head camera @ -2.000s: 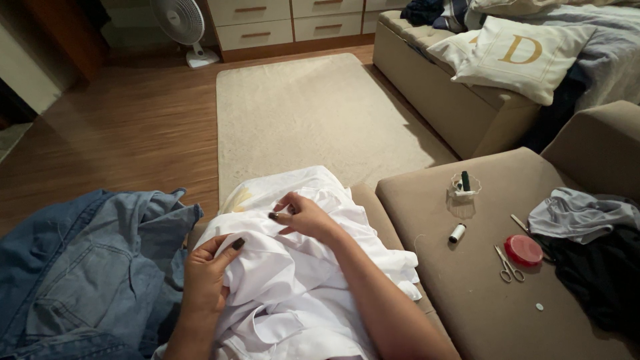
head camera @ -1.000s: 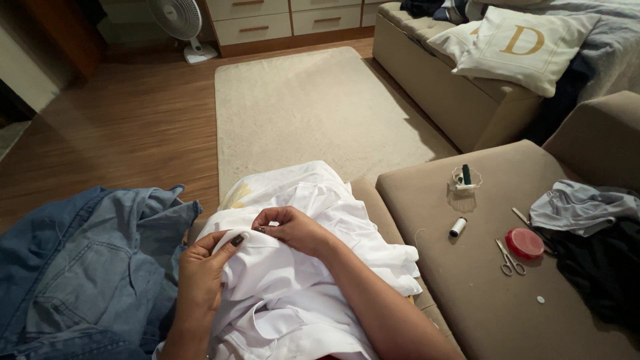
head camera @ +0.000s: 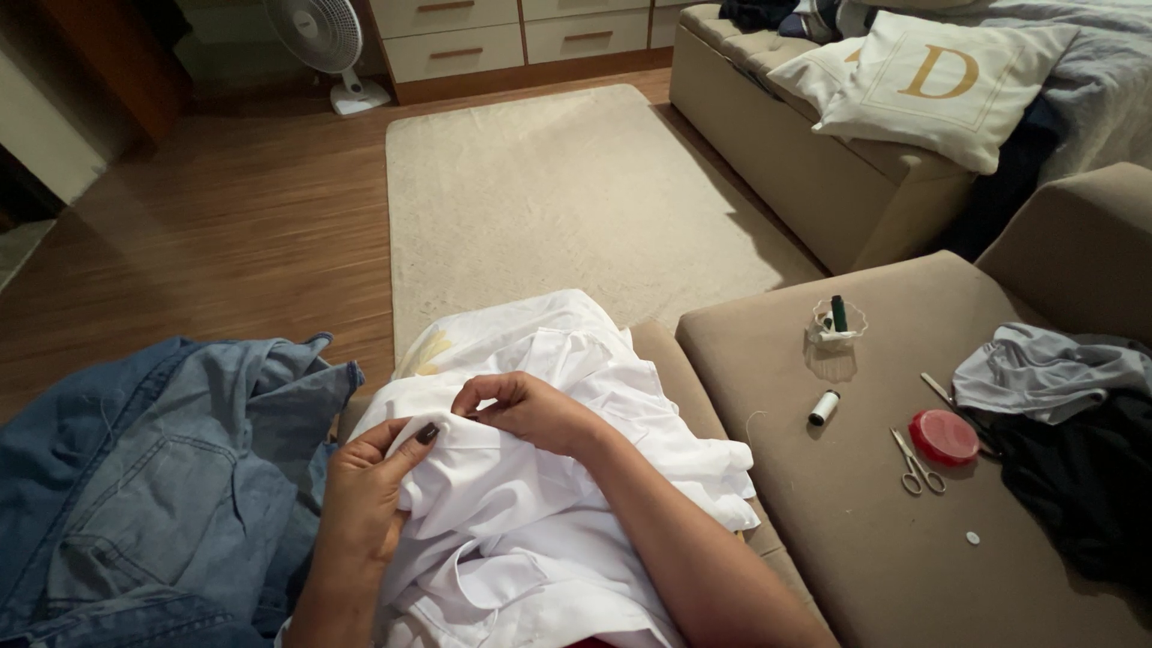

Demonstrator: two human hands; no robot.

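Observation:
White fabric point(head camera: 540, 486) lies bunched across the lap, with a yellow flower print near its far left edge. My left hand point(head camera: 373, 477) pinches a fold of it between thumb and fingers. Just to the right, my right hand point(head camera: 517, 409) has its fingertips drawn together at the same fold; whether a needle is between them cannot be seen. On the sofa seat to the right are a spool of white thread point(head camera: 823, 409), small scissors point(head camera: 915, 463), a round red container point(head camera: 943, 437), a white button point(head camera: 973, 538) and a clear dish point(head camera: 837, 335) with a dark green spool.
Blue denim garments point(head camera: 171, 486) are heaped at the left. Grey cloth point(head camera: 1048, 371) and black cloth point(head camera: 1080, 477) lie on the sofa point(head camera: 774, 360) at the right. Ahead are a beige rug point(head camera: 558, 198), a white fan point(head camera: 324, 40), drawers point(head camera: 459, 54) and a padded bench point(head camera: 783, 135) with cushions.
My right hand was raised apart from my left two seconds ago; it has come down to the fold beside my left fingers. My left hand keeps its pinch on the white fabric.

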